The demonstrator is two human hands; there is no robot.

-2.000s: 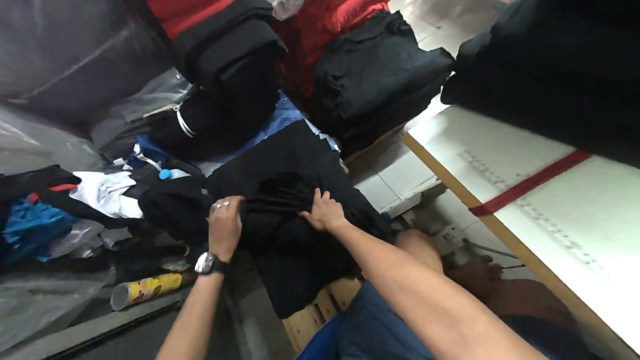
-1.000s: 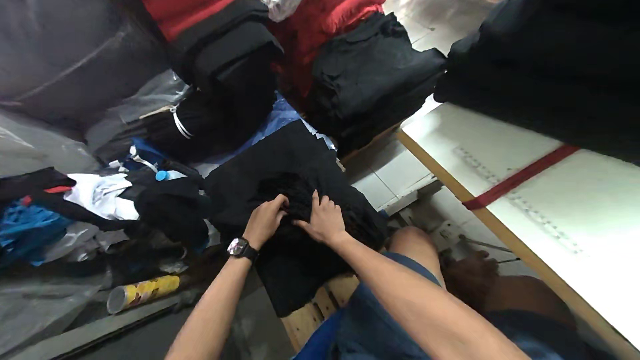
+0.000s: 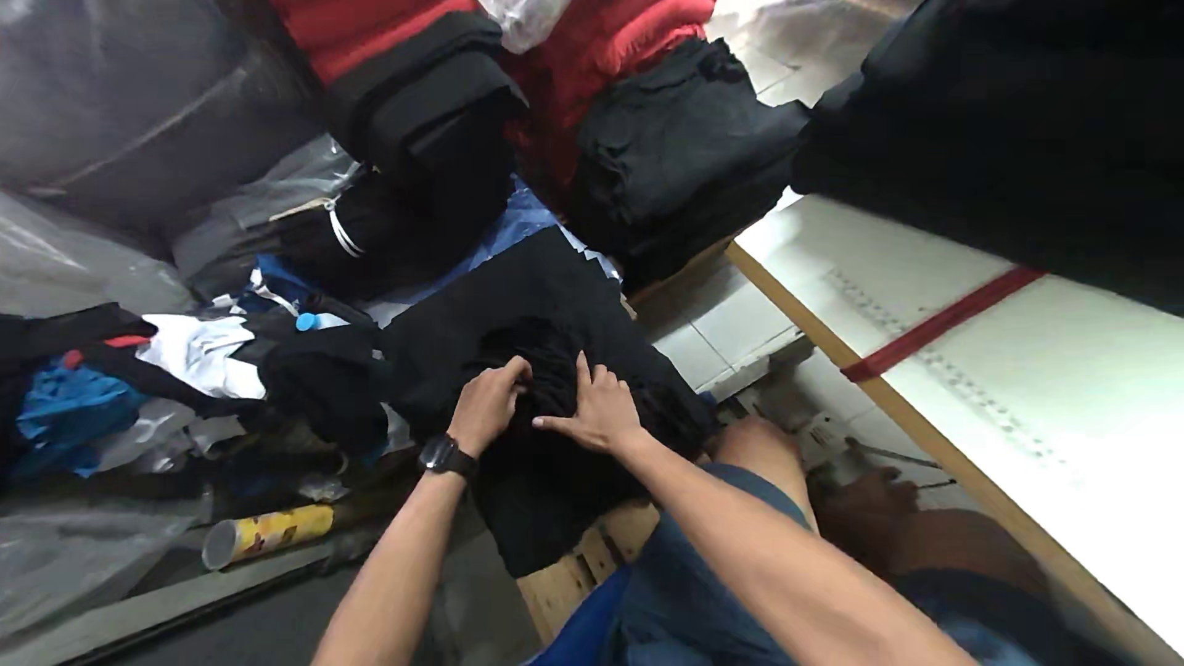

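Black fabric pieces (image 3: 555, 287) lie in a flat pile on a wooden slatted surface (image 3: 555, 592), in front of my knees. A bunched, wrinkled black cloth (image 3: 532, 344) is on top of the pile. My left hand (image 3: 490, 402), with a black watch above it at the wrist, has its fingers curled at the left side of the bunched cloth; its fingertips seem to pinch a fold. My right hand (image 3: 597, 402) rests on the cloth just to the right, thumb and index finger spread apart, gripping nothing.
A white table (image 3: 980, 370) with a wooden edge and red strap stands at the right, carrying a dark fabric stack (image 3: 1008, 139). Black folded cloths (image 3: 675, 139) and red fabric (image 3: 370, 32) lie beyond. A yellow cylindrical can (image 3: 277, 536) and loose scraps (image 3: 199, 351) are at the left.
Two seconds ago my hands were farther apart, with the black cloth stretched between them. They have come closer together, and my right hand's fingers have since spread on the cloth.
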